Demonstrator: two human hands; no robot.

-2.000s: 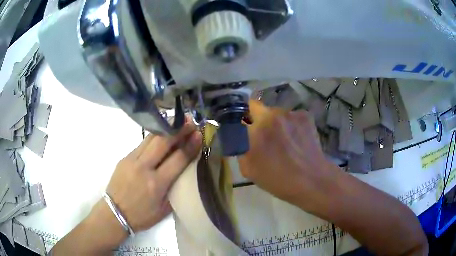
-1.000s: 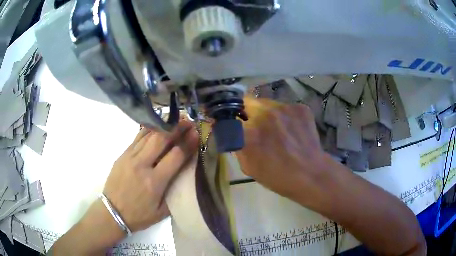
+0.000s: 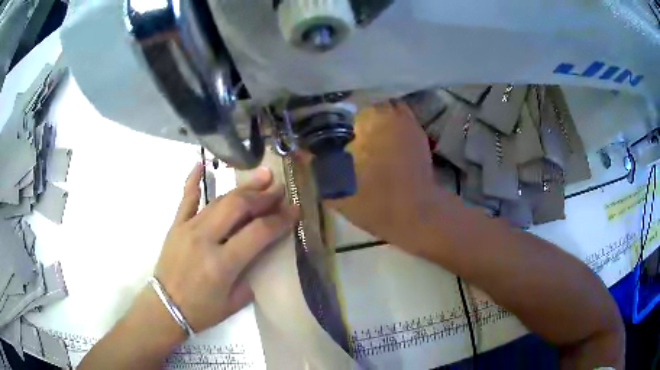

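A grey-beige fabric strip [image 3: 278, 307] runs from the needle area down over the table's front edge. A metal zipper [image 3: 299, 209] with silvery teeth on dark tape lies along its right side. My left hand [image 3: 224, 242] lies on the strip left of the zipper, fingers spread, pressing it flat. My right hand [image 3: 380, 166] is behind and right of the black cylindrical knob [image 3: 335, 173]; its fingers are hidden by the machine, so its hold cannot be told. The presser foot and needle are mostly hidden under the head.
The white sewing machine head [image 3: 449, 50] spans the top. A pile of zip pieces [image 3: 499, 152] lies at the right. A stack of strips [image 3: 29, 188] lies at the left. Ruler scales run along the table's front edge [image 3: 405, 338]. A thin black cord [image 3: 467, 307] hangs over the front.
My left fingers have spread, and the thumb and index finger sit differently on the strip. My right hand has moved farther back behind the knob. More zipper teeth show. The view has shifted slightly.
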